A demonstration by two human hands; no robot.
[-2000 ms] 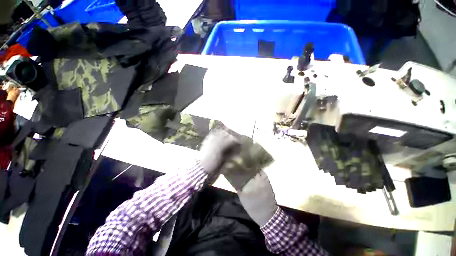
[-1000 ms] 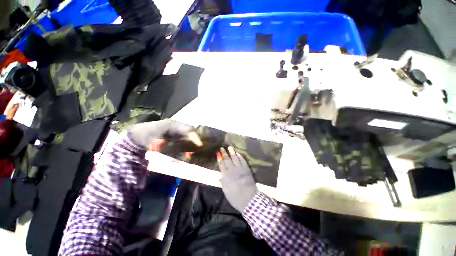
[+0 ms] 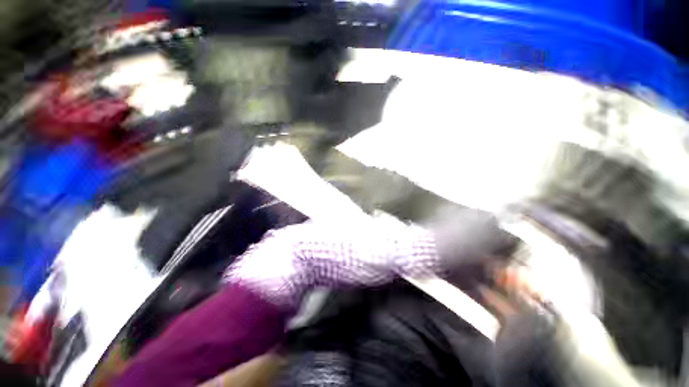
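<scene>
The view is heavily blurred. My left hand (image 3: 470,230), in a grey glove, is right of centre at the end of the checked sleeve. My right hand (image 3: 525,336), also grey and smeared, is below and right of it. Orange fingertips show between the hands. Dark blurred cloth (image 3: 393,189) lies on the white table (image 3: 461,113), just left of my left hand. Whether either hand grips cloth cannot be told.
A blurred heap with a greenish camouflage piece (image 3: 245,75) is at upper left. A blue bin (image 3: 529,34) stands behind the table. A person in red (image 3: 79,109) is at far left. The right side is a grey and dark blur.
The view has swung left and blurred; the table and bin now appear farther right. Both hands appear farther right, and the camouflage piece they were flattening is no longer distinct.
</scene>
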